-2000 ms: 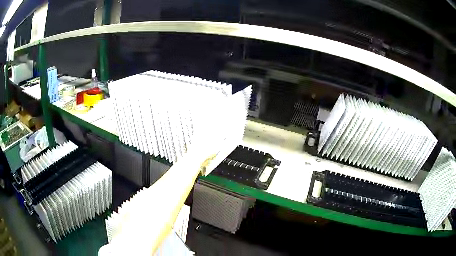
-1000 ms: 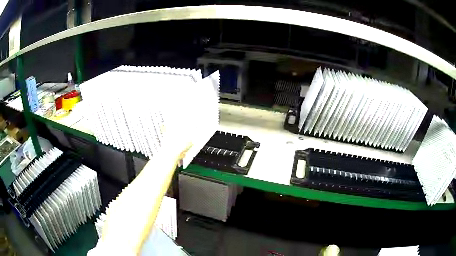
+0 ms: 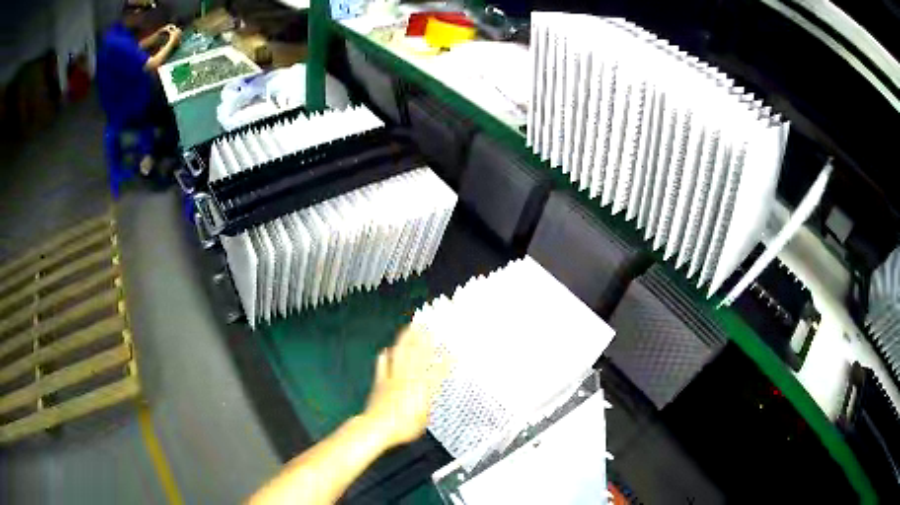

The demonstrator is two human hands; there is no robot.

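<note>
My left hand (image 3: pixel 410 380) reaches in from the bottom edge. It is at the left side of a stack of white LED boards (image 3: pixel 533 325) standing over the bench. The fingers overlap the nearest board edges; glare hides whether they grip one. A separate white board (image 3: pixel 548 459) lies tilted in front of this stack, cut off by the bottom edge. My right hand is out of the picture.
Black racks (image 3: pixel 316 178) with upright boards stand on the green mat (image 3: pixel 326 350) at left. The green-edged shelf (image 3: pixel 789 390) carries a large board stack (image 3: pixel 651 138). Grey perforated panels (image 3: pixel 666 335) are below it. A person in blue (image 3: pixel 128 74) and a wooden pallet (image 3: pixel 69 335) are far left.
The view has turned left and down. My left hand has left the end of the shelf's board stack and is now at the lower stack. A fingertip-like shape at the bottom edge is gone.
</note>
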